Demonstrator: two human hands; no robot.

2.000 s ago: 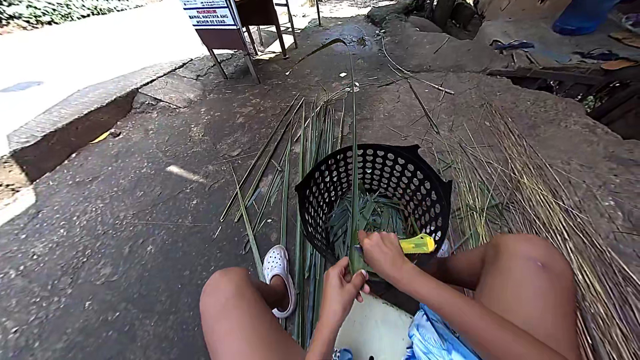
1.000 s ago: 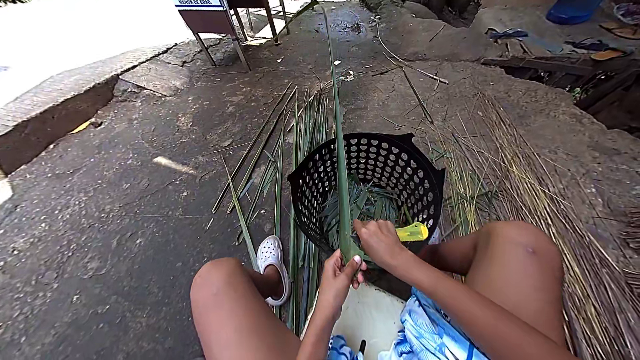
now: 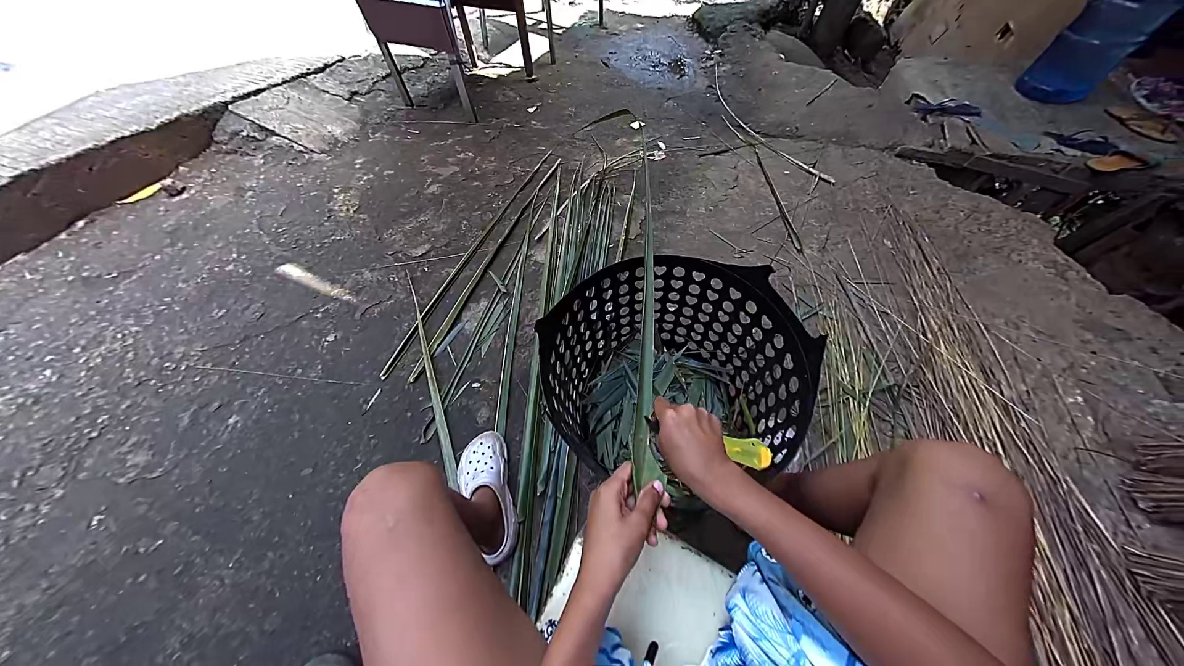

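A long green palm leaflet [image 3: 647,324] stands up from my left hand [image 3: 622,518], whose thumb and fingers pinch its lower end. My right hand [image 3: 692,446] is closed around a yellow-handled knife [image 3: 747,452], just right of the leaflet; its blade is mostly hidden by my fingers and the leaf. Both hands are at the near side of a black perforated plastic basket [image 3: 786,319], which holds cut green leaf pieces [image 3: 615,398]. More long green leaflets [image 3: 541,370] lie on the ground left of the basket.
Thin dry midribs [image 3: 962,370] are piled right of the basket. A white clog [image 3: 485,467] is on my left foot. Farther off are a metal-legged stand [image 3: 416,28], a blue water jug [image 3: 1073,55], sandals [image 3: 1115,162] and a broken concrete edge [image 3: 1064,250].
The leaflet top, bent over to the left two seconds ago, stood straighter and reached higher one second ago, and now droops left again. Both hands stay at the leaflet's lower end.
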